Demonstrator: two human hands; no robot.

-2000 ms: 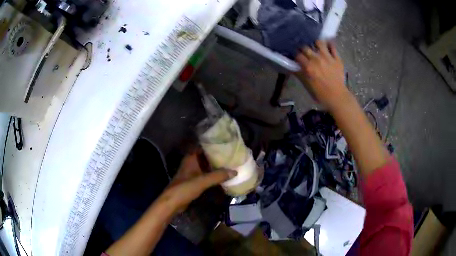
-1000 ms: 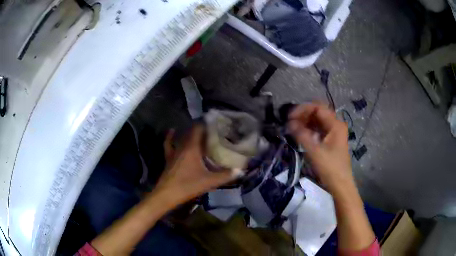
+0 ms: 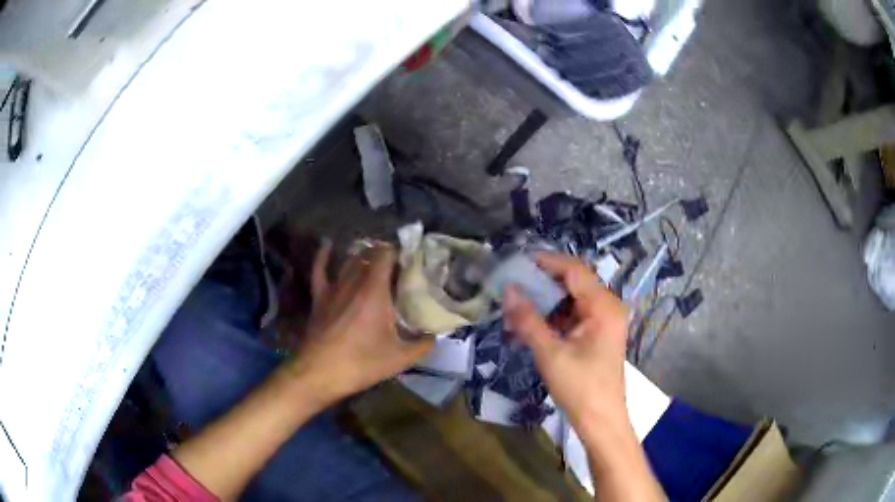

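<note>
A cloudy bottle wrapped in cream cloth [image 3: 429, 299] is held above the lap and the floor scraps, its cloth-rimmed top end turned up toward the camera. My left hand [image 3: 351, 309] is closed around its left side. My right hand [image 3: 572, 338] pinches a small grey piece [image 3: 527, 282], perhaps a fabric scrap, against or just beside the bottle's right side. The grey piece and the fingertips are blurred, and the bottle's spout cannot be made out clearly.
The white machine table [image 3: 226, 167] curves along the left. A white tub [image 3: 589, 103] holding dark grey strips [image 3: 599, 59] is at the top. Black, grey and white clippings [image 3: 510, 377] lie heaped on the floor below the hands. A cardboard box [image 3: 761, 466] is at lower right.
My right hand has left the tub and come to the bottle with a grey piece. The bottle has tipped from lying slanted to facing its top end toward the camera, still in my left hand.
</note>
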